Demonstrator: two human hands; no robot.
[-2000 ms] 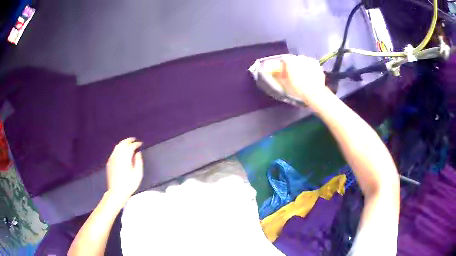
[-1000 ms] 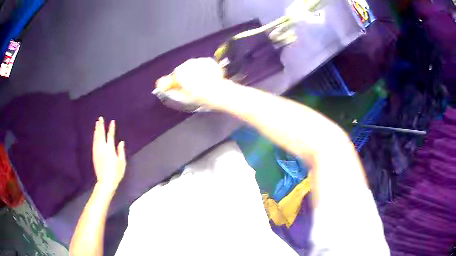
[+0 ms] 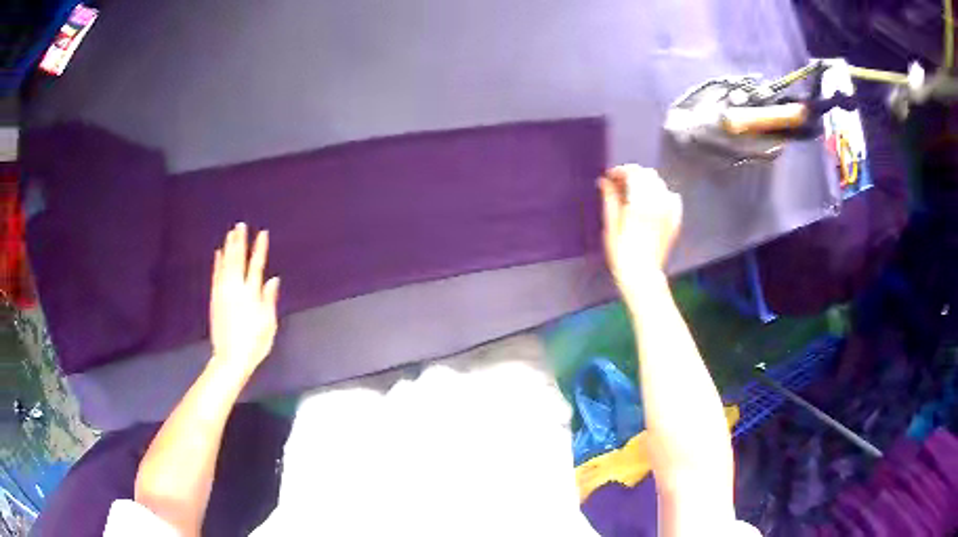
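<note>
The dark purple trousers [image 3: 420,205] lie flat across the grey-lavender pressing table [image 3: 399,73], with a wider part at the left. My left hand [image 3: 244,299] rests on their lower left part, fingers spread. My right hand [image 3: 639,215] is at their right end, fingers bent towards the edge of the cloth; whether they pinch it is unclear. The steam iron [image 3: 735,117] stands on the table to the right of the cloth, its brown handle free, apart from my hand.
A yellowish hose [image 3: 877,73] runs from the iron to the right. A printed block [image 3: 844,147] is at the table's right edge and a small printed box [image 3: 69,40] at the far left. Yellow cloth [image 3: 620,464], blue plastic [image 3: 606,404] and purple heaps lie below.
My right hand has let go of the iron, which now stands at the right, and has moved to the cloth's right end. My left hand remains on the left part with fingers spread.
</note>
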